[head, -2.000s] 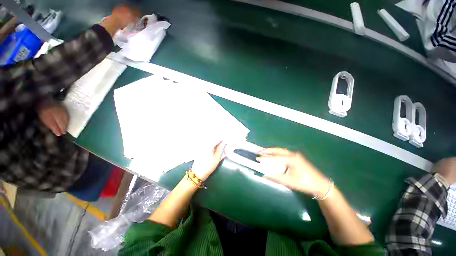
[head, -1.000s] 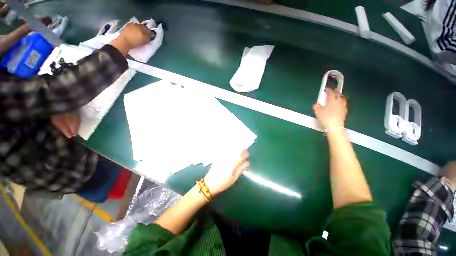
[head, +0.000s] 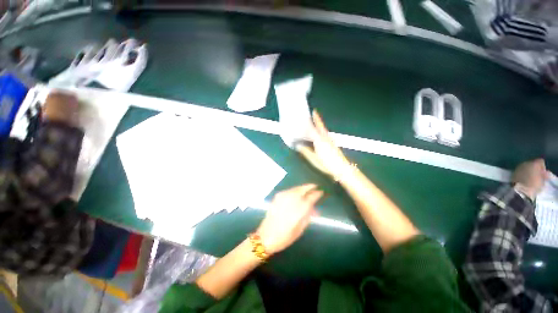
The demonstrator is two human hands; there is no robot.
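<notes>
The stack of white wrapping sheets (head: pixel 189 165) lies fanned on the green bench in front of me. My right hand (head: pixel 321 150) is across the white divider strip, with thumb and fingers at the near end of a white wrapped product (head: pixel 295 110). Another wrapped product (head: pixel 254 82) lies just left of it. My left hand (head: pixel 292 214) is right of the stack's near corner, blurred, with loosely bent fingers and nothing visible in it. Two unwrapped white products (head: pixel 437 116) stand side by side farther right.
A co-worker's checked sleeve (head: pixel 46 165) is at the left, by a pale work sheet (head: pixel 101 131) and a blue bin (head: pixel 9 101). More white packets (head: pixel 122 64) lie beyond. Another checked sleeve (head: pixel 502 238) is at the right. White bars (head: pixel 442 16) lie on the far side.
My right hand has moved left from the single unwrapped product, which no longer shows there. A second wrapped product now shows beside the first. The view has shifted. The neighbour's hand has left the far packets.
</notes>
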